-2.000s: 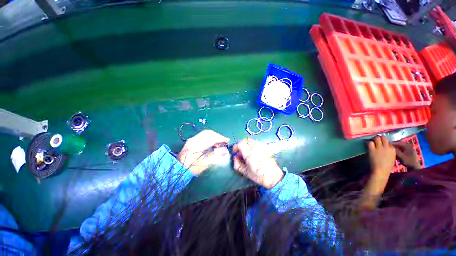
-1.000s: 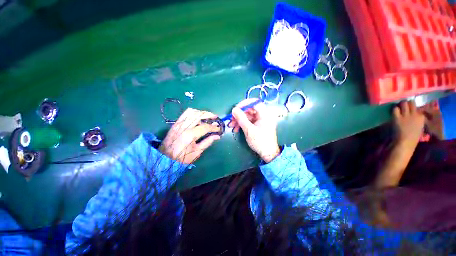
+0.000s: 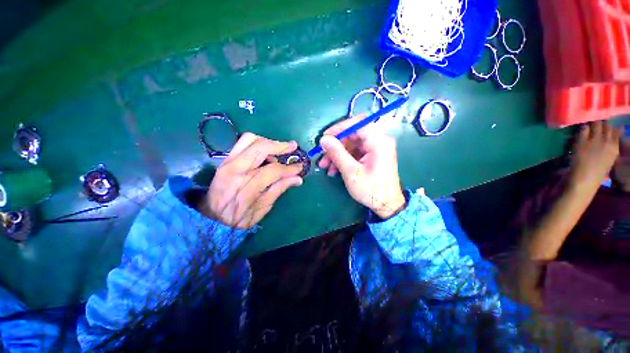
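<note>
My left hand [image 3: 249, 180] holds a dark round body [image 3: 296, 161] between thumb and fingers over the green bench. My right hand [image 3: 363, 162] holds a slim blue pen-like tool [image 3: 366, 123] near its lower end. The tool's lower tip meets the right edge of the dark body; its other end points up and right. The palm-side part of the body is hidden by my left fingers. An open dark ring [image 3: 201, 131] lies just beyond my left hand. A silver ring [image 3: 434, 102] with an angular edge lies right of the tool.
A blue box [image 3: 476, 43] of white rings stands at the top right, with loose rings around it. Red trays [image 3: 587, 105] stand farther right, near a neighbour's hand [image 3: 595, 148]. Two dark round bodies [image 3: 100, 185], a green roll [image 3: 26, 187] and thin dark tweezers [image 3: 81, 216] lie left.
The view has moved closer, and box and trays sit farther right and up. The blue tool, hardly visible at first, now shows at full length in my right hand against the dark body.
</note>
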